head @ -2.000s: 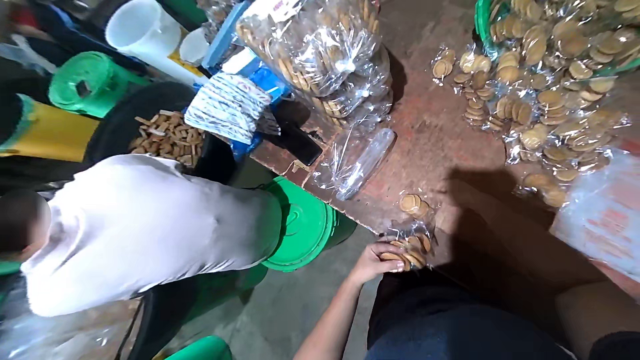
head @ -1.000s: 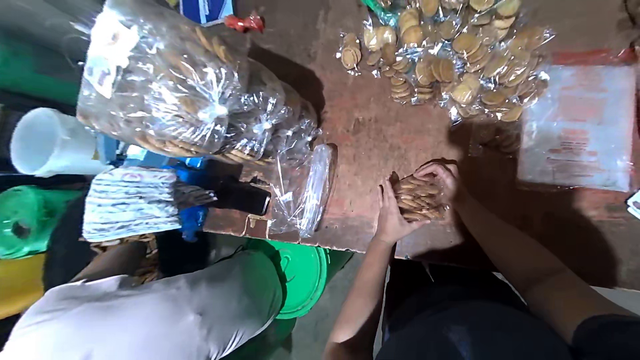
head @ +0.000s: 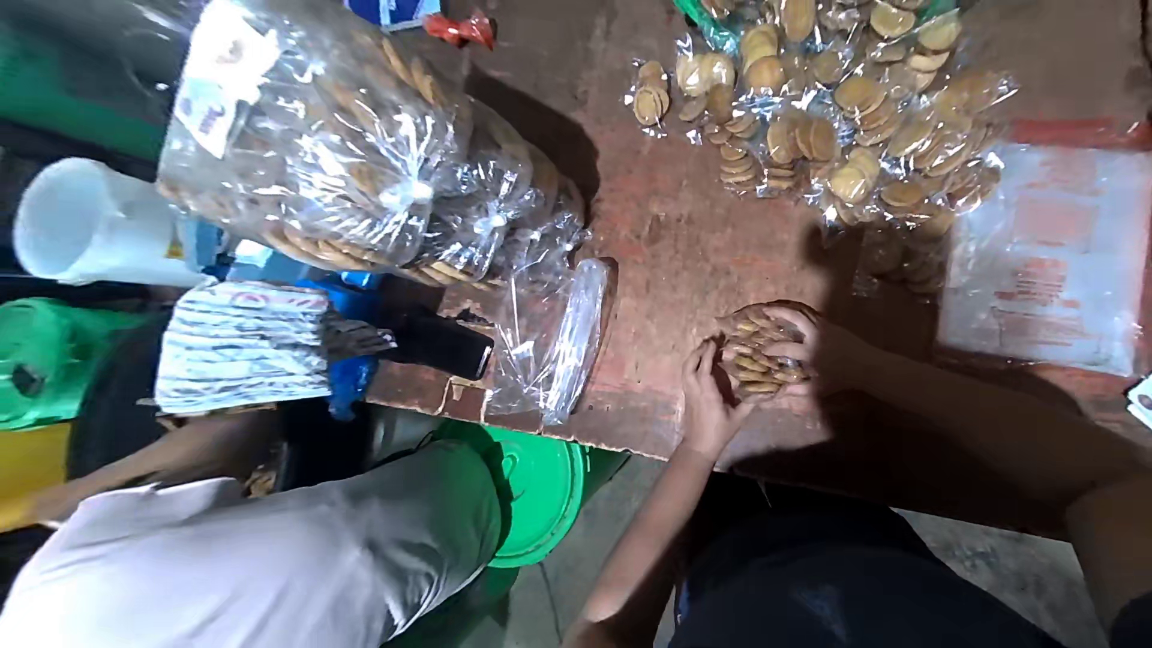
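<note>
Near the front edge of a worn reddish wooden table, my left hand and my right hand are around several small clear packets of round biscuits, one hand on each side. The fingers of both hands are bent against the packets. Farther back lies a heap of similar clear biscuit packets, with part of a green bag or basket at its edge. A flat clear plastic bag with red print lies to the right, partly in shadow.
Large clear bags of biscuits stand at the left, beside flat empty plastic bags and a dark phone. A green lidded bucket is below the table edge. A co-worker in a light shirt is at the lower left.
Two seconds ago my left hand held biscuit packets at the table's edge; now both hands are around packets on the table. The view has shifted considerably.
</note>
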